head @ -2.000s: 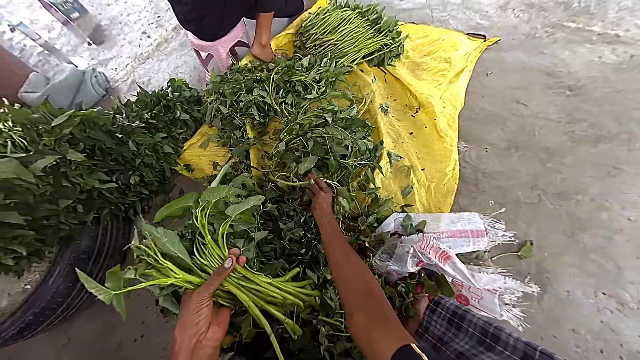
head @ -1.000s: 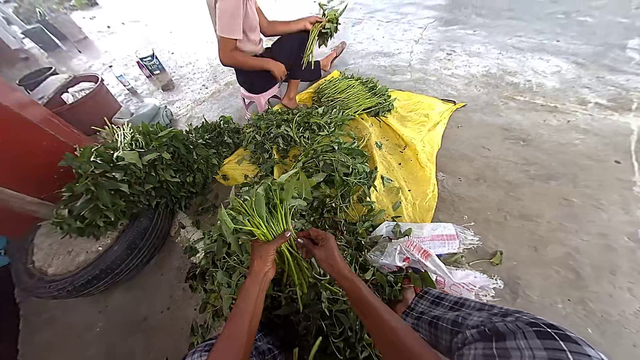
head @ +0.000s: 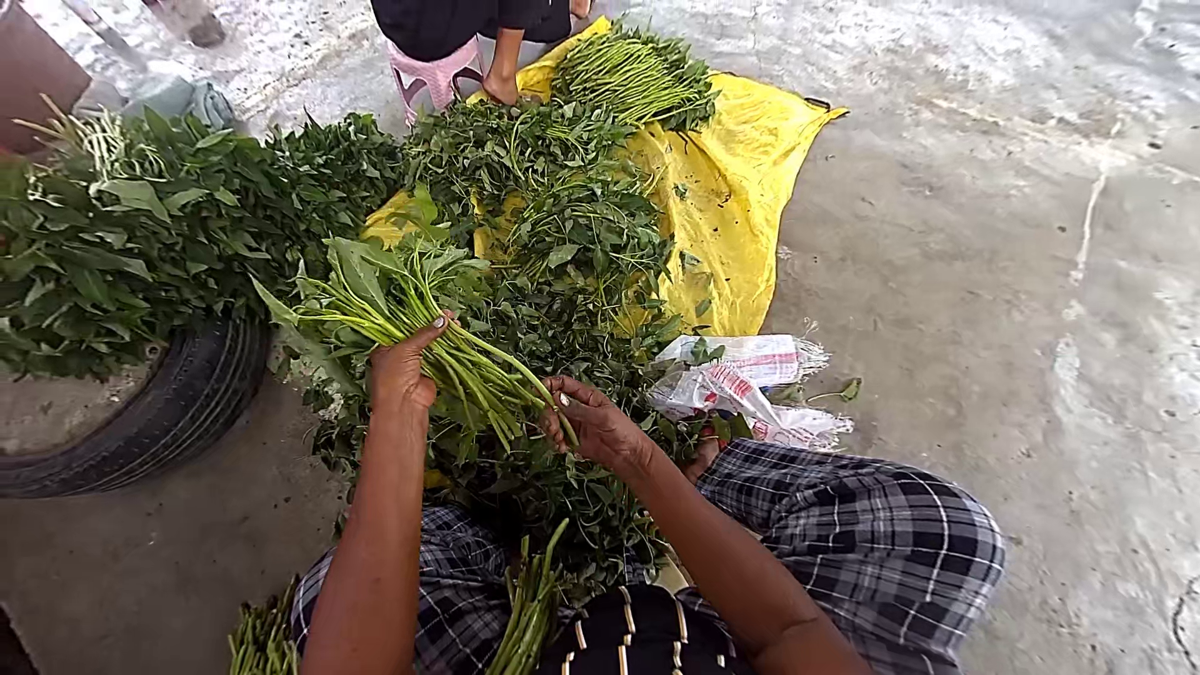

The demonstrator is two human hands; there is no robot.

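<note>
My left hand (head: 405, 367) is closed around a bunch of leafy green stems (head: 469, 366), its leaves toward the upper left and its cut ends toward the lower right. At those ends, my right hand (head: 586, 422) pinches a stem between thumb and fingers. Beneath both hands spreads a heap of loose leafy greens (head: 562, 319), reaching from my lap to the yellow sheet (head: 741, 187). A stacked bundle of green stems (head: 637, 80) lies on the sheet's far part. More cut stems (head: 530, 609) rest at my lap.
To the left, a large pile of greens (head: 197, 216) lies over a black tire (head: 220, 403). A white woven sack (head: 759, 384) lies right of the heap. A person sits on a pink stool (head: 433, 75) ahead, a foot at the sheet's edge. More stems (head: 262, 637) lie at bottom left.
My left hand has raised the bunch up and left from the heap, tilting it from upright to slanted. My right hand is now at the stem ends. The view has tipped downward.
</note>
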